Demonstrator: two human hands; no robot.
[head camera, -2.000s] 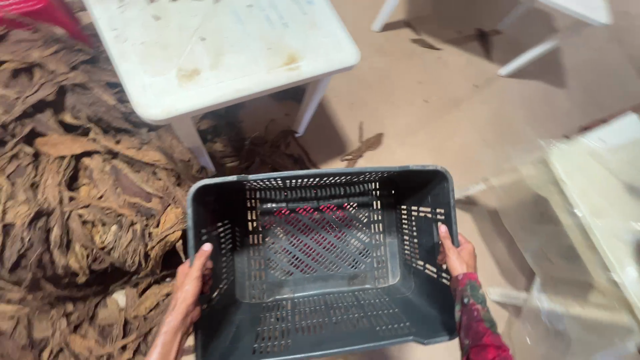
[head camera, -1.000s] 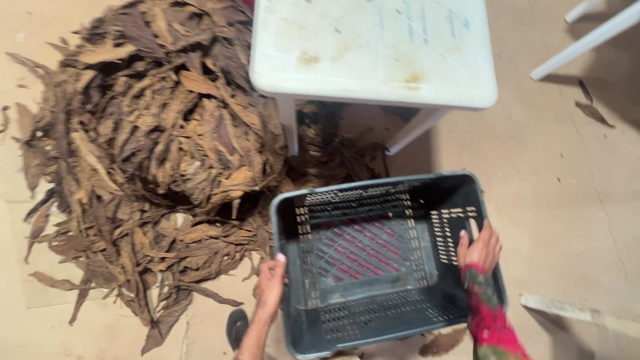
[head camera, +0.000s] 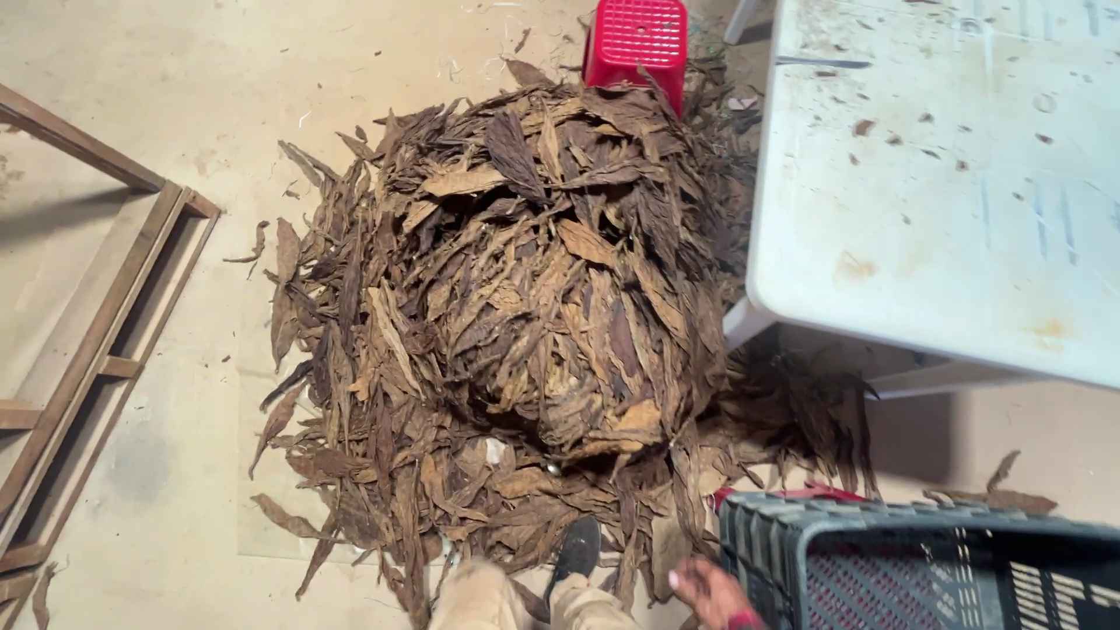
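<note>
My right hand (head camera: 707, 593), in a red cuff, is at the lower edge, beside the left wall of a dark plastic crate (head camera: 766, 547). Its fingers are loosely bent and appear to hold nothing. Red plastic (head camera: 818, 493) shows behind the crate's top rim and through its mesh; the crate's lower part is cut off by the frame. Left of the hand, a large heap of dried brown leaves (head camera: 560, 315) covers the floor, and my legs and a dark shoe (head camera: 579, 547) are at its near edge. My left hand is out of view.
A white plastic table (head camera: 919, 219) with leaf scraps and stains stands on the right. A red plastic stool (head camera: 643, 39) touches the heap's far edge. On the left lies a wooden frame (head camera: 96, 367) with slats. Loose leaves are scattered on the pale floor (head camera: 184, 289).
Both hands were at the crate's sides before; now my right hand is off its rim and my left hand is out of view. The view has swung left over the leaf heap.
</note>
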